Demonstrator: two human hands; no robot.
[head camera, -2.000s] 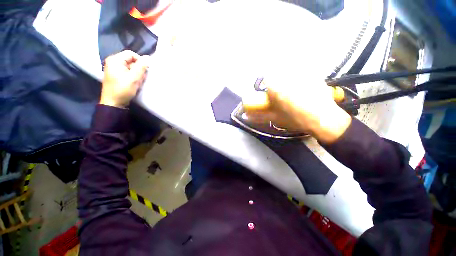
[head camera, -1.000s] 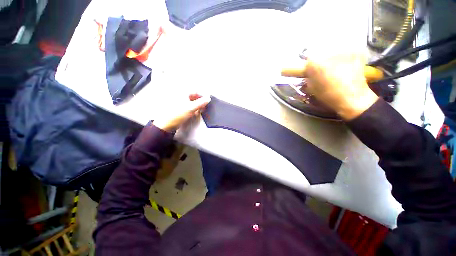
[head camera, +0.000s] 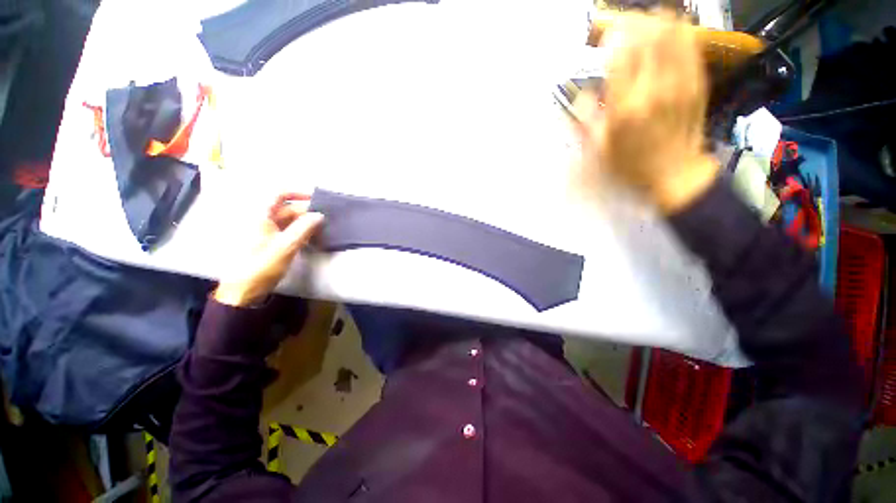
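The dark navy curved collar piece (head camera: 447, 236) lies flat near the front edge of the table, its angled ends at left and right. My left hand (head camera: 270, 253) pinches its left end between thumb and fingers. My right hand (head camera: 656, 113) is at the far right of the table, blurred, around the yellow-orange handle (head camera: 735, 42) of the steam iron (head camera: 737, 83). The hand hides most of the iron; its soleplate is hard to make out.
A folded navy bundle (head camera: 147, 162) with orange-red ribbon (head camera: 177, 138) lies at left. More curved navy pieces (head camera: 285, 27) lie at the far side. Right of the white table (head camera: 678, 314) are a blue tray (head camera: 827, 187) with small items and red crates (head camera: 688, 408). Navy cloth (head camera: 88, 324) hangs at left.
My left hand moved from the bundle to the collar piece's left end and now holds it. The iron left the piece and moved away to the far right with my right hand. The view shifted.
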